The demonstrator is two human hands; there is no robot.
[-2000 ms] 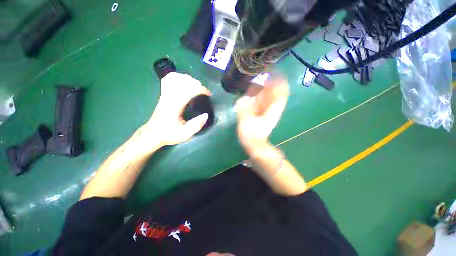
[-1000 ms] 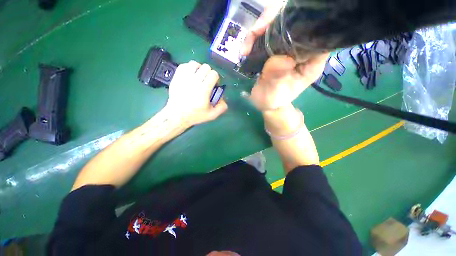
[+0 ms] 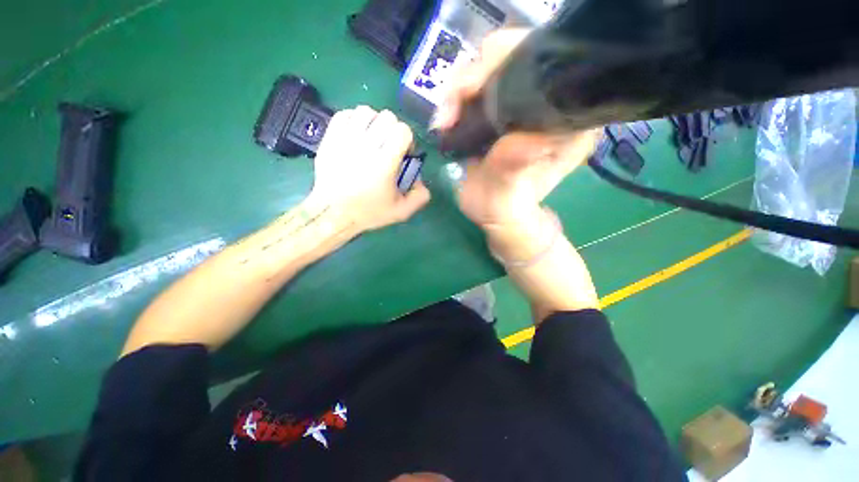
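My left hand [image 3: 363, 169] is closed around the middle of a black grip body [image 3: 292, 120] on the green bench. The wider end sticks out to the left and a dark end shows past my fingers at the right. My right hand [image 3: 518, 169] is wrapped around the lower part of the electric screwdriver [image 3: 603, 71], a large black cylinder that is blurred and close to the camera. Its narrow end points left, near the grip body's right end. The tip itself is hard to make out.
The white screw feeder [image 3: 438, 61] stands behind my hands, a black block [image 3: 381, 28] left of it. Two other grip bodies [image 3: 83, 184] lie at left. Cover plates [image 3: 692, 141], a black cable [image 3: 697, 202] and a clear plastic bag [image 3: 805, 179] are at right. A cardboard box [image 3: 716, 442] is lower right.
Since two seconds ago, my right hand has taken hold of the screwdriver. My left hand has turned with the grip body, whose wider end now shows. In the last second both have barely moved.
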